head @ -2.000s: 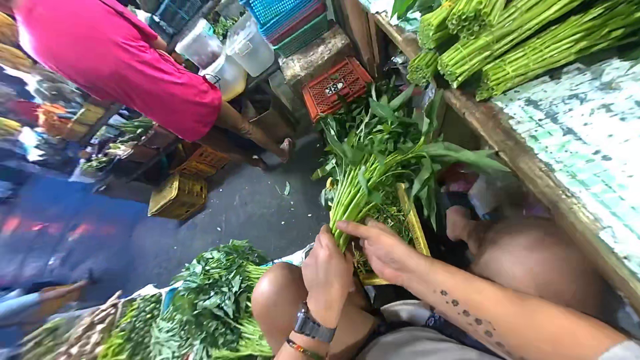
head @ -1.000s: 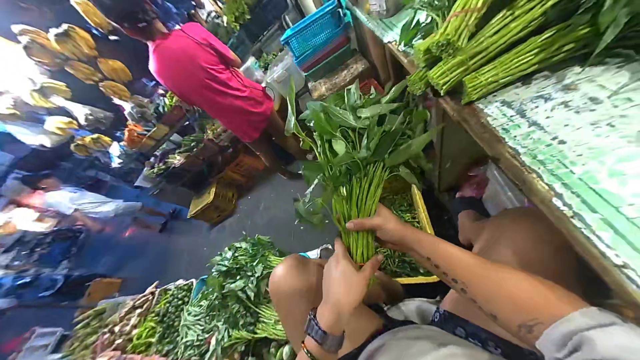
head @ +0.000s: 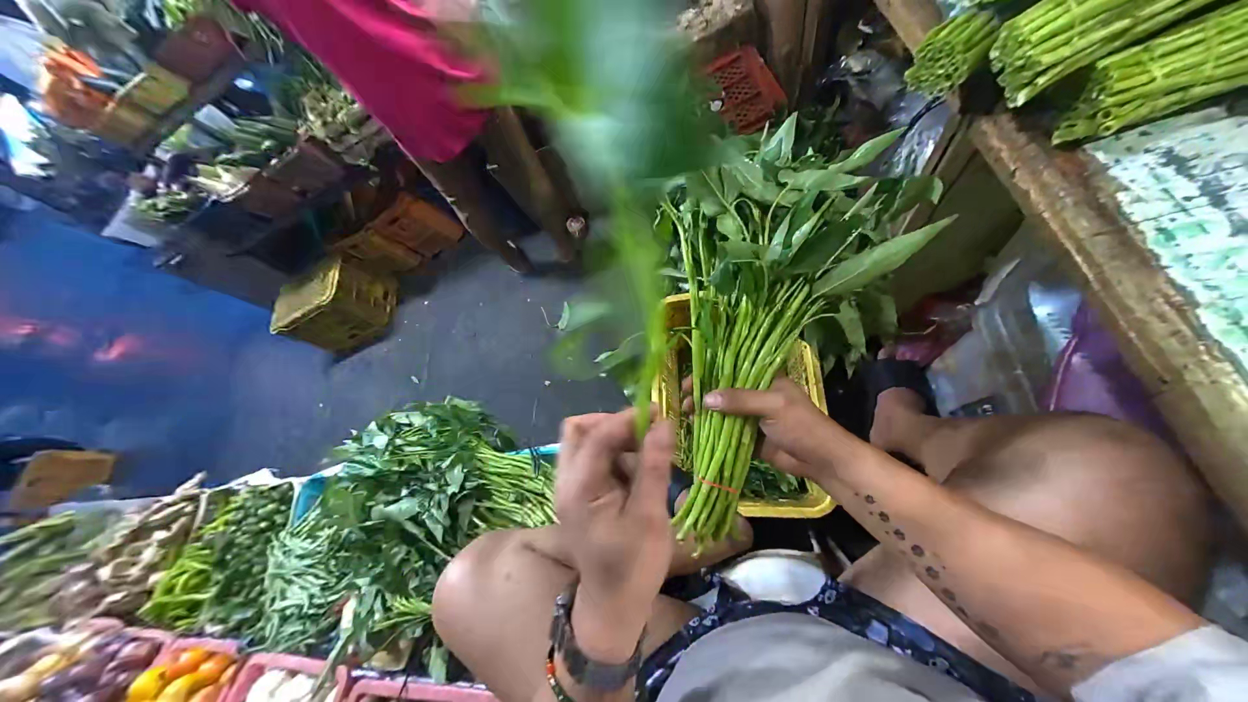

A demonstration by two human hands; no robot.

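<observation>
My right hand (head: 780, 419) is closed around a bundle of leafy green stems (head: 746, 361), its leaves pointing away from me. A thin red band (head: 719, 485) circles the stems near their cut ends. Left of the bundle, my left hand (head: 614, 487) is raised and pinches a separate green stem (head: 639, 322), whose leafy top is blurred close to the camera. Under the bundle is a yellow plastic crate (head: 814, 499) with greens in it, partly hidden by the stems and my right hand.
A wooden-edged table (head: 1102, 244) with tied stem bundles (head: 1092, 49) stands at right. Piled leafy greens (head: 419, 497) and other vegetables lie at lower left. A person in a pink top (head: 390, 78) stands ahead, near a yellow crate (head: 336, 304) and a red crate (head: 746, 88).
My left hand has come off the bundle and now holds a single stem up to its left. My right hand still grips the bundle. The view has shifted.
</observation>
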